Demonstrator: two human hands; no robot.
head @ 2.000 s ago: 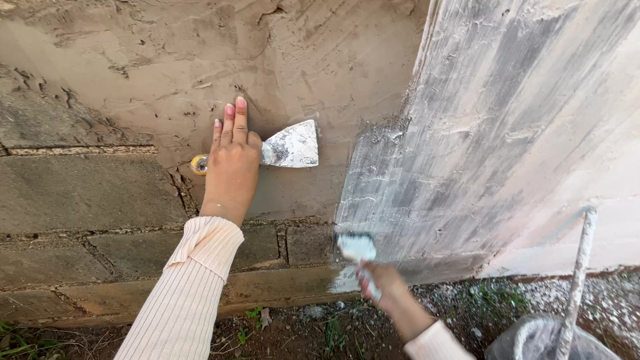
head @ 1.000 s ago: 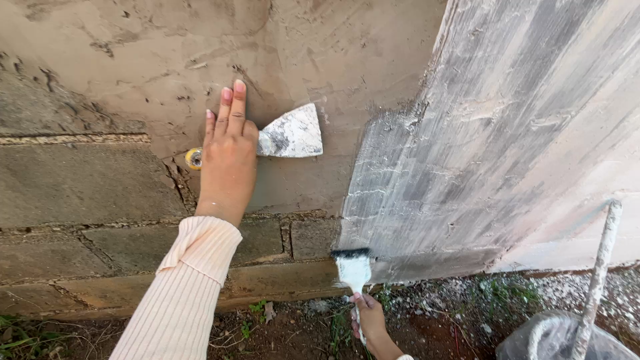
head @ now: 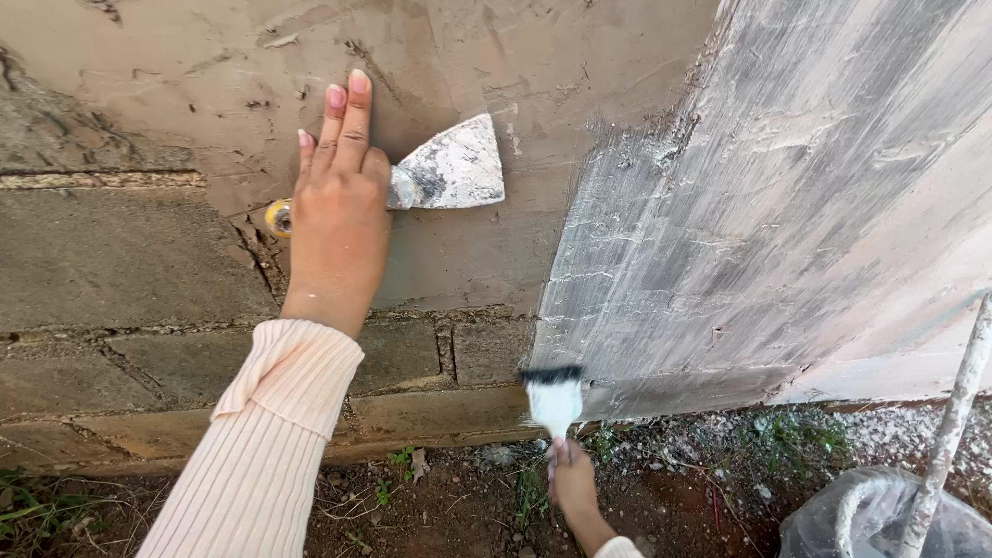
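Observation:
My left hand (head: pixel 341 209) lies against the plastered part of the wall (head: pixel 496 70), with a paint-crusted putty knife (head: pixel 457 167) between palm and wall; its blade points right and its yellow handle end shows at the left. Most of the handle is hidden under the hand. Low on the wall, my right hand (head: pixel 572 477) grips the handle of a paintbrush (head: pixel 555 403) smeared white. The brush's dark bristles touch the lower left edge of the streaky white-and-grey painted area (head: pixel 697 248).
Bare blocks (head: pixel 124 256) with rough joints show at the left. Soil (head: pixel 434 508) with grass, plants and white flecks runs along the wall's foot. At the lower right, a paint-spattered pole (head: pixel 949 434) leans by a plastic-covered container (head: pixel 876 504).
The brush, tilted with its bristles to the left two seconds ago, now stands with bristles up, lower on the wall. My left hand stays on the wall with the putty knife.

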